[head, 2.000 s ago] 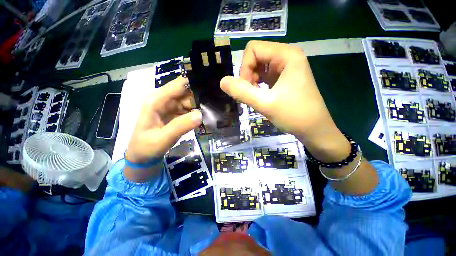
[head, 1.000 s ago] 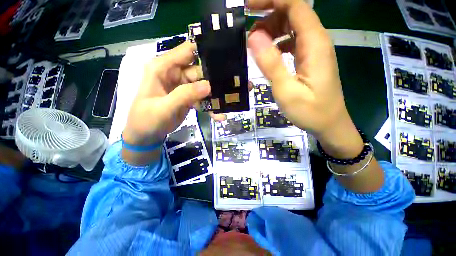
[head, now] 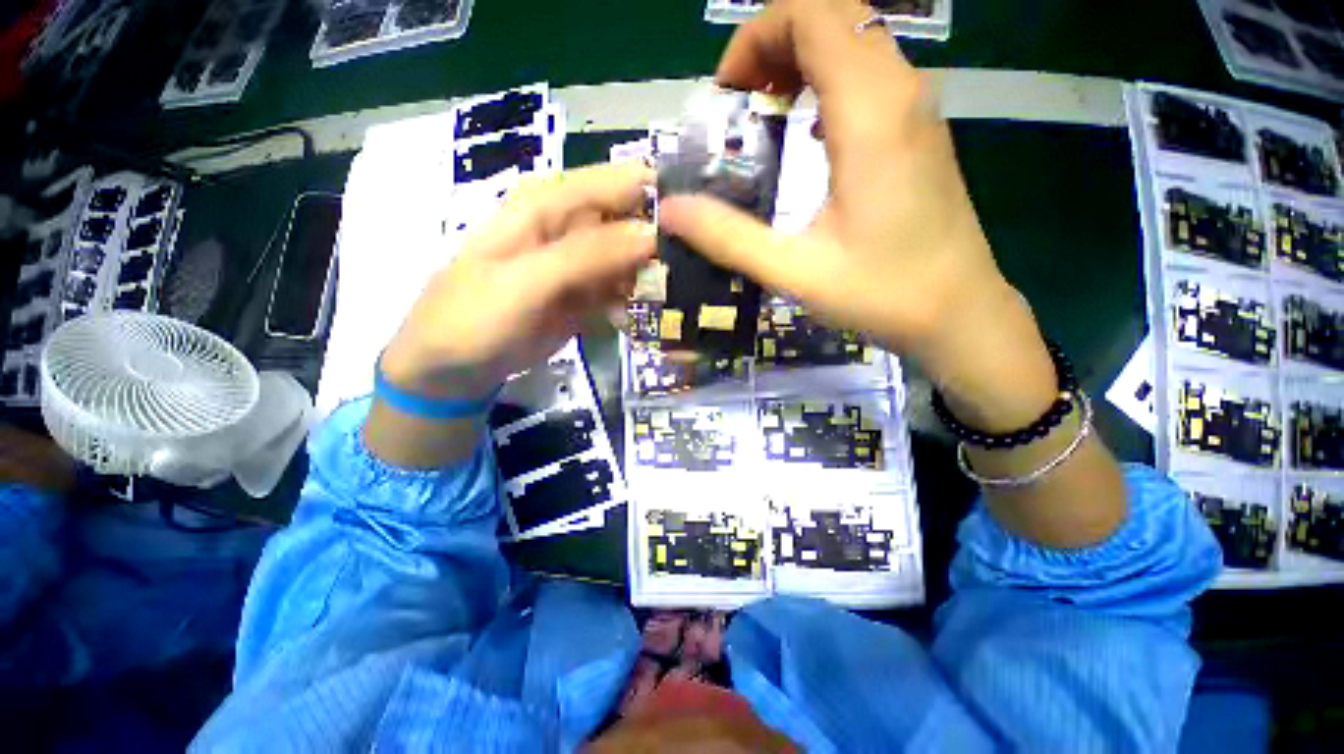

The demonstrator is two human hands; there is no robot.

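Note:
A circuit board (head: pixel 715 317) covered by black film is held up over the work tray, gold patches at its lower end and a shiny area at its top. My left hand (head: pixel 523 273) is at its left edge, blurred, fingertips against it. My right hand (head: pixel 884 206) has its thumb on the film's face and its fingers at the upper end. The white board tray (head: pixel 902 516) below holds several boards in two columns; its upper part is partly hidden by my hands. A liner sheet with black shapes (head: pixel 557 457) lies left of the tray, partly under my left hand.
A second tray of boards (head: pixel 1154 317) stands at the right, with a small white piece (head: pixel 1134 386) beside it. A white fan (head: pixel 148 390) and a dark phone (head: pixel 305 265) are at the left. White sheets (head: pixel 386 192) lie left of the work tray. More trays (head: pixel 386 47) lie at the back.
The board has come down and slightly right from a second ago. My right thumb has moved onto the film's face, and its upper part now looks shiny. My left fingers have straightened along the edge.

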